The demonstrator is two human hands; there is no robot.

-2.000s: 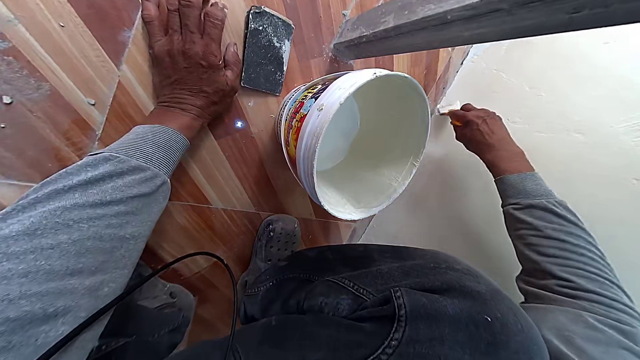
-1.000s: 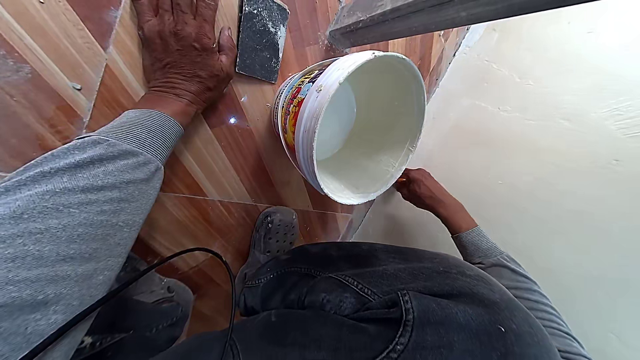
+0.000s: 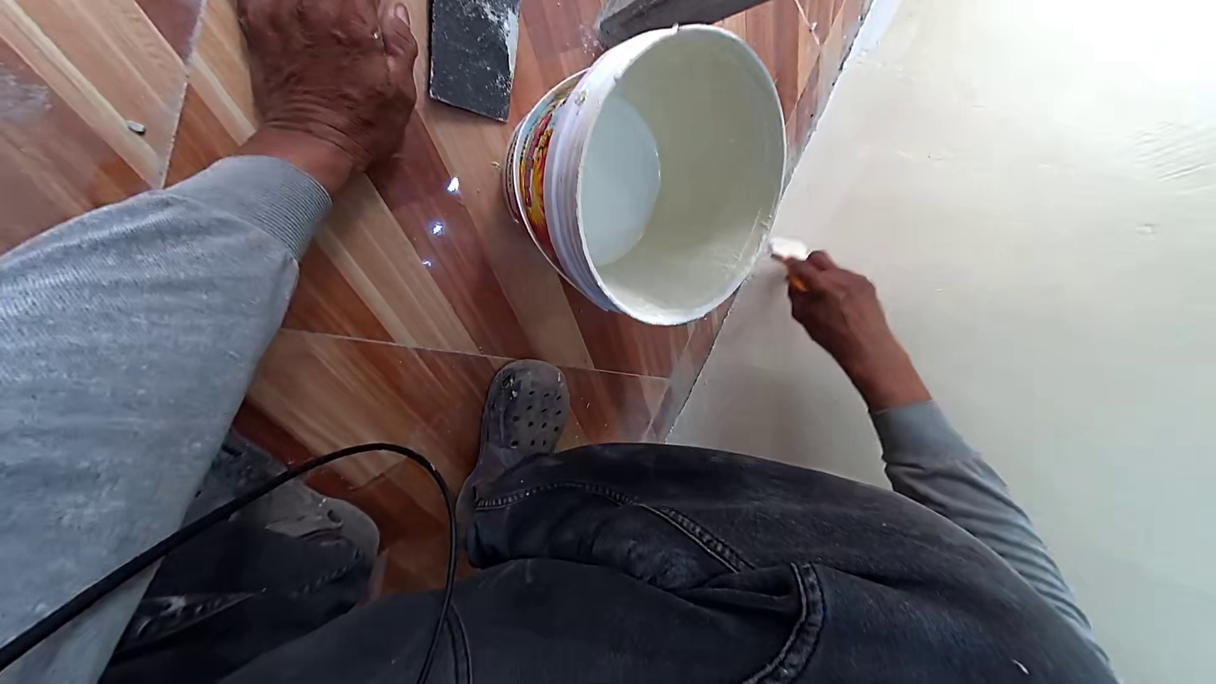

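My right hand (image 3: 841, 309) is closed around the orange handle of a small tool (image 3: 788, 250) with a white, paint-covered end, probably a brush, low against the pale wall (image 3: 997, 285). Just left of it stands a white plastic bucket (image 3: 679, 313) with a coloured label, its inside coated white and some whitish liquid in it. My left hand (image 3: 332, 76) rests on the wood-look floor tiles at the upper left, holding nothing that I can see; its fingertips are cut off by the frame edge. Between that hand and the bucket lies a dark flat rectangular piece (image 3: 472, 57) with white smears.
A grey beam or bar (image 3: 655, 17) juts in above the bucket. The tiled floor (image 3: 380, 285) meets the wall along a slanting edge. A black cable (image 3: 237, 503) loops over my left side and legs. My clog (image 3: 527, 404) is on the floor below the bucket.
My right hand was partly hidden beside the bucket's lower rim a second ago; now it shows farther up along the wall, with the tool's white end visible. My left hand stays on the floor.
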